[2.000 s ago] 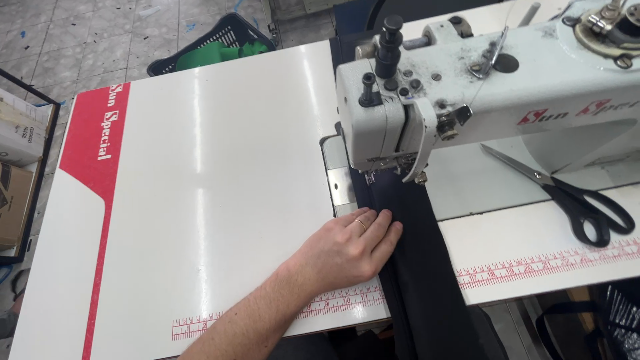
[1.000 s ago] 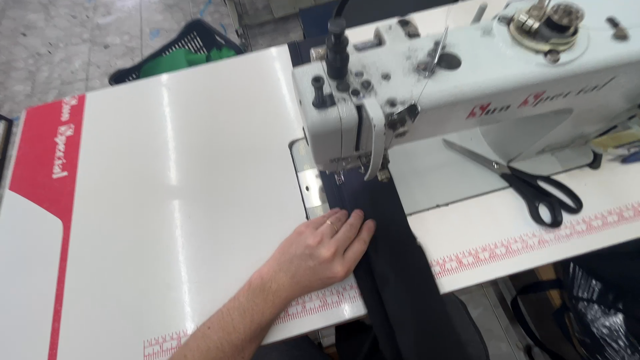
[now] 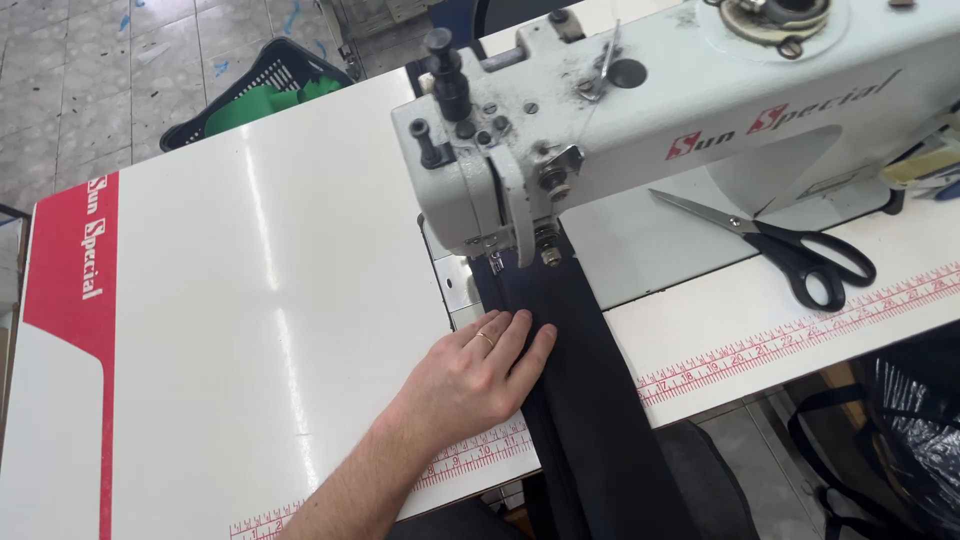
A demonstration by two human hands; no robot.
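Note:
My left hand [image 3: 480,367], with a ring on one finger, lies palm down on a long strip of black fabric [image 3: 592,405], its fingertips just in front of the presser foot [image 3: 496,261] of a white Sun Special sewing machine [image 3: 615,127]. The fabric runs under the foot and hangs over the table's front edge, with a folded or seamed line along its left part. The needle area is partly hidden by the machine head. My right hand is out of view. Black-handled scissors [image 3: 780,251] lie to the right, partly on the machine bed.
The white table [image 3: 195,315] has a printed red ruler [image 3: 735,367] along its front edge. Behind it on the floor stands a dark plastic basket [image 3: 281,64] holding green material [image 3: 255,109]. A black bag [image 3: 907,435] is below at the right.
The view has shifted. My left hand stays on the fabric near the presser foot; no other plain change.

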